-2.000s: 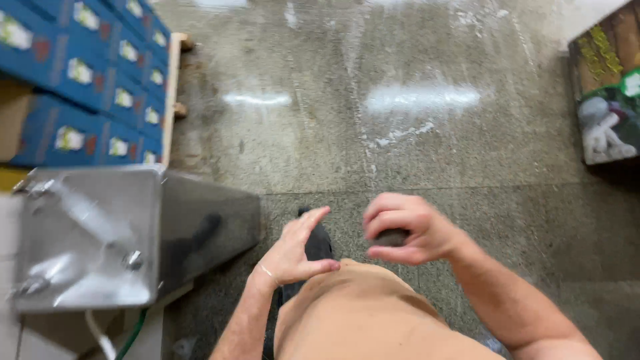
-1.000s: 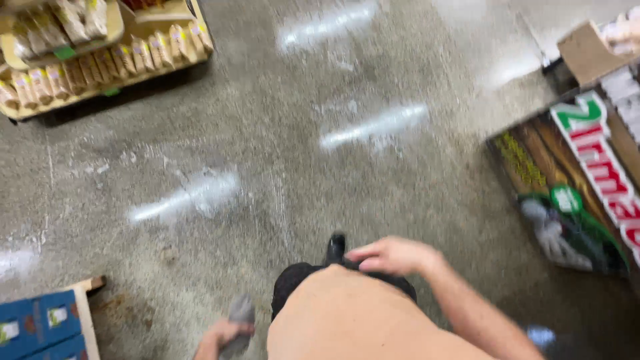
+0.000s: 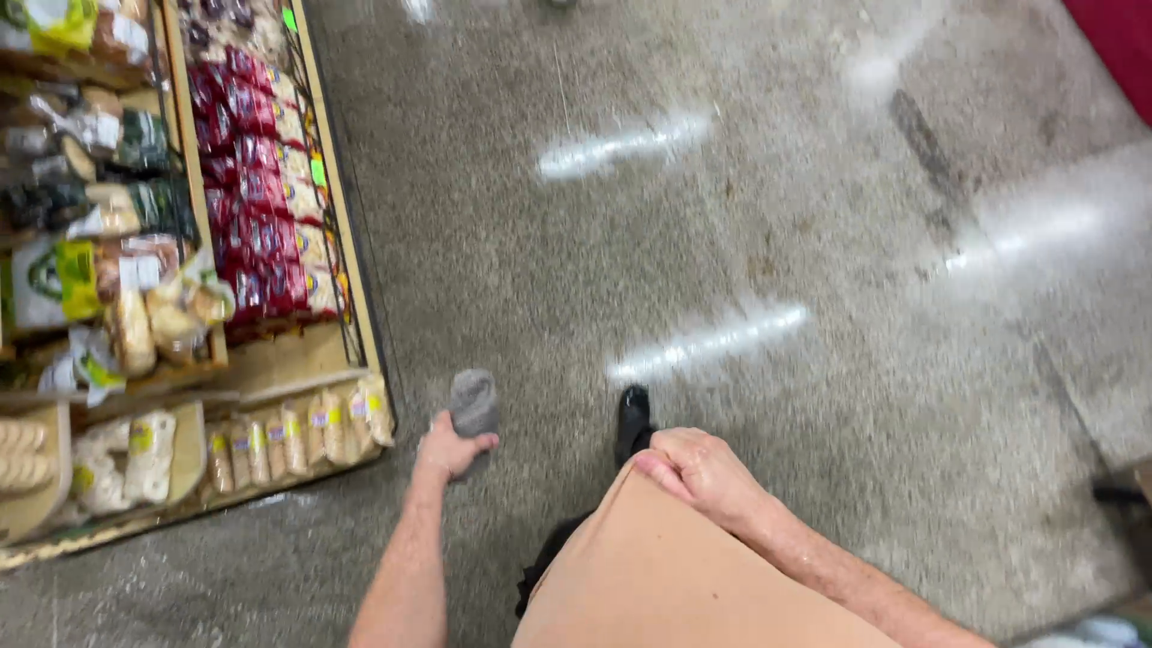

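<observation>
My left hand (image 3: 454, 450) holds a grey cloth-like item (image 3: 474, 403), its rounded end sticking up past the fingers; what it is exactly cannot be told. To the right, the fingers of my right hand (image 3: 706, 472) are closed on the front edge of a tan shirt or apron (image 3: 666, 558) that I wear, pulling it into a fold. A black shoe (image 3: 634, 416) shows on the floor just beyond that hand.
Along the left stands a wooden store display (image 3: 326, 135) with red bags (image 3: 261, 180) and other packaged goods. A lower shelf holds wrapped packs (image 3: 288, 441). The concrete floor (image 3: 558, 288) reflects lights. Something dark red (image 3: 1120, 45) shows at the upper right.
The view has moved through the store, from blue boxes to the food display. The dark item was at my right hand at first; the grey item is now in my left. My right hand has taken hold of the tan garment.
</observation>
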